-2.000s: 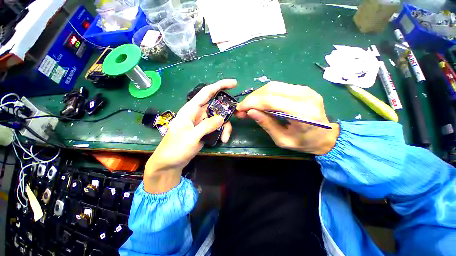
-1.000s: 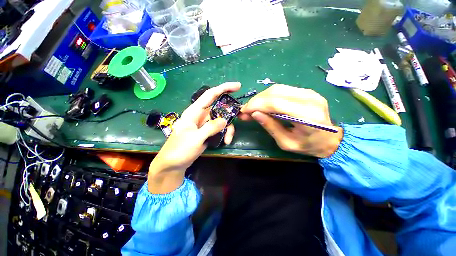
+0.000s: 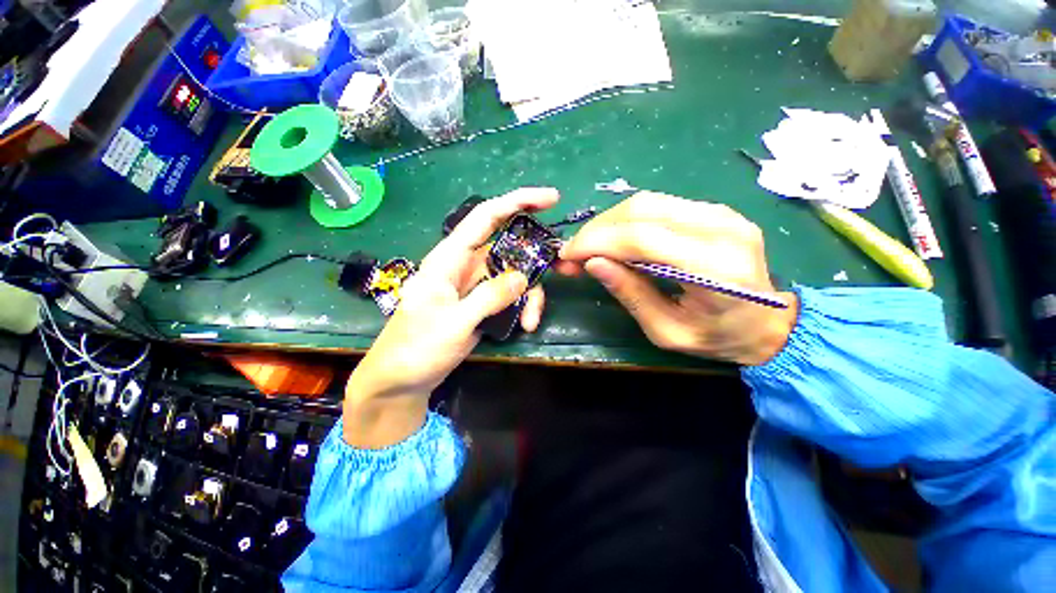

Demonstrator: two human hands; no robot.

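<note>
My left hand (image 3: 434, 307) holds an open black watch case (image 3: 525, 250) tilted up, with a circuit board showing inside. A dark flat part hangs below the case under my left fingers. My right hand (image 3: 683, 276) grips thin tweezers (image 3: 718, 285) like a pen. Their tip end is at the right edge of the case, partly hidden by my right fingertips, so I cannot tell if it touches the board. A second opened unit (image 3: 389, 282) with yellow-orange inside lies left of my left hand.
A solder wire spool (image 3: 336, 192), clear plastic cups (image 3: 426, 93) and a blue soldering station (image 3: 162, 127) stand at the left. White scraps (image 3: 825, 159), a yellow-green handle (image 3: 874, 243) and marker pens (image 3: 911, 199) lie right. Black trays (image 3: 168, 475) of units are below left.
Against the oldest frame, the whole view has shifted slightly, with bench items a little to the right. Both hands keep their grips, and the case stays in almost the same pose.
</note>
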